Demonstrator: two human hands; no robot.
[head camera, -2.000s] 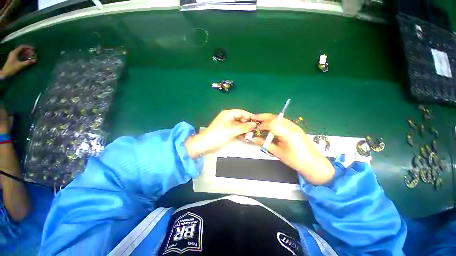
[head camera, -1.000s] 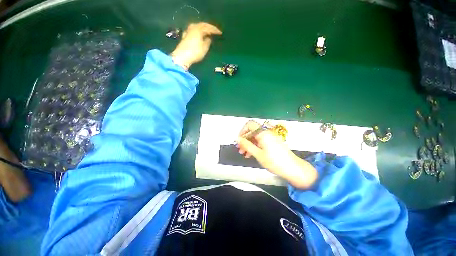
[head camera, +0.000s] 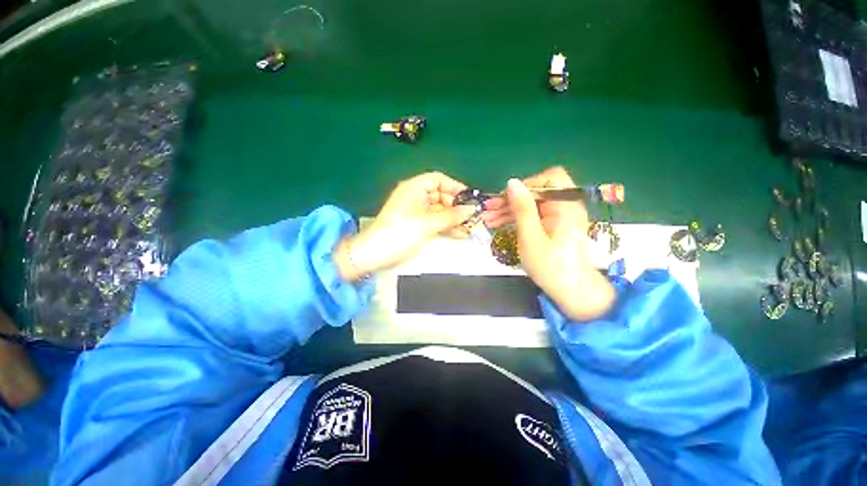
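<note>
My left hand (head camera: 411, 220) pinches a small dark round module (head camera: 470, 199) with metallic glints in its fingertips, above the white sheet. My right hand (head camera: 549, 237) holds a slim tool (head camera: 561, 194) like a pen, its reddish end pointing right and its other end at the module. The tool's tip is too small to make out. The white work sheet (head camera: 380, 327) lies below the hands with a black strip (head camera: 466, 295) on it. A cluster of small gold parts (head camera: 506, 247) lies on the sheet beside my right hand, partly hidden by it.
A clear blister tray (head camera: 105, 204) is at left. Modules lie on the green surface, one with a white tab (head camera: 558, 72), others at centre (head camera: 404, 128) and upper left (head camera: 272, 62). Curved flex pieces (head camera: 808, 275) are piled at right, below black trays (head camera: 822, 90). Another person's arm (head camera: 17, 375) shows at far left.
My left hand has come back from the upper green surface and now holds a round module. My right hand has risen from the black strip to meet it. The upper-left module sits further left in view.
</note>
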